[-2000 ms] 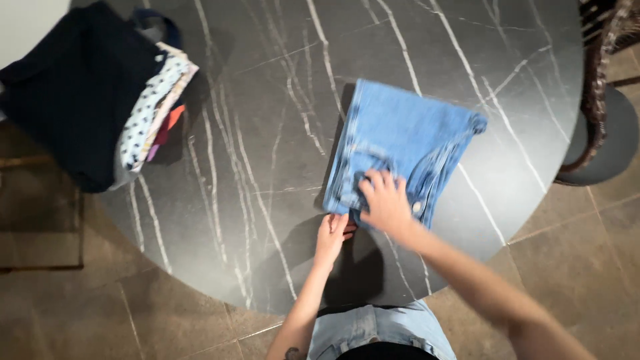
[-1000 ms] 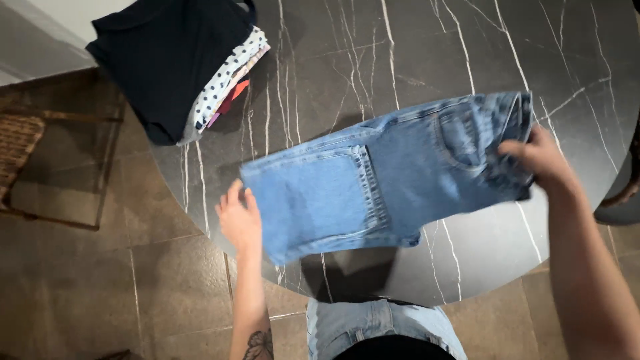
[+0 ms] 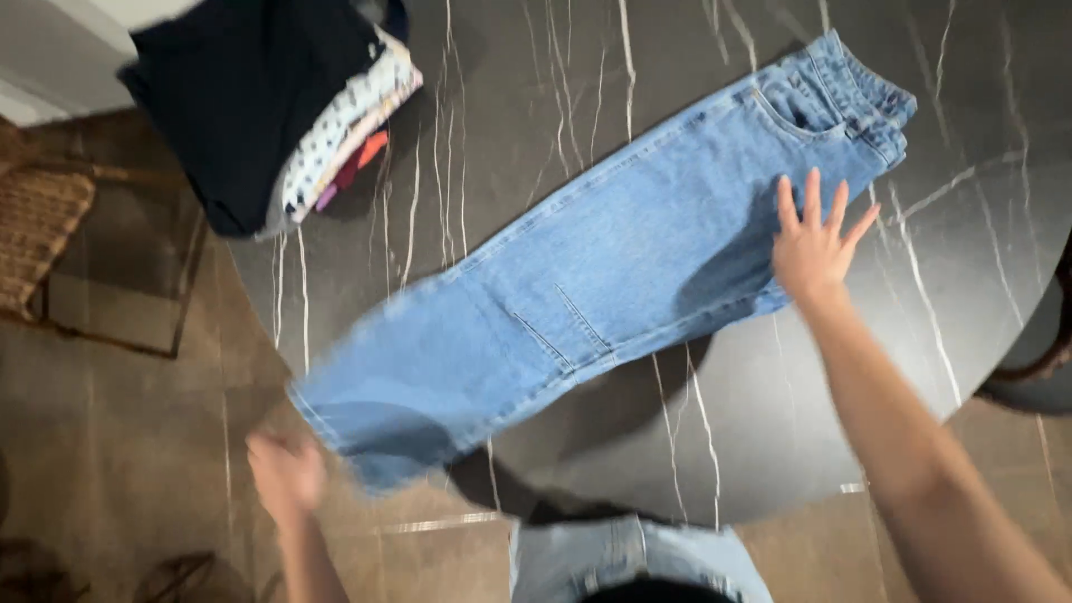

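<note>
Blue denim jeans (image 3: 620, 243), laid with one leg over the other, stretch diagonally across the dark marble-look table (image 3: 519, 92). Their waistband lies at the upper right and the hems at the lower left, slightly blurred. My right hand (image 3: 812, 247) is over the edge of the jeans below the front pocket, fingers spread, gripping nothing; whether it touches the denim I cannot tell. Just off the hems, beyond the table's edge, my left hand (image 3: 286, 473) is blurred with its fingers curled; its hold is unclear.
A stack of folded clothes, with a black garment (image 3: 260, 92) on top and a spotted white one (image 3: 352, 113) beneath, sits at the table's upper left. A woven chair (image 3: 42, 226) stands at the left, and part of another chair (image 3: 1034, 368) shows at the right.
The jeans, folded short two seconds ago, now lie unfolded at full length. My right hand has let go of the waistband it held one second ago. My left hand is now beside the hems.
</note>
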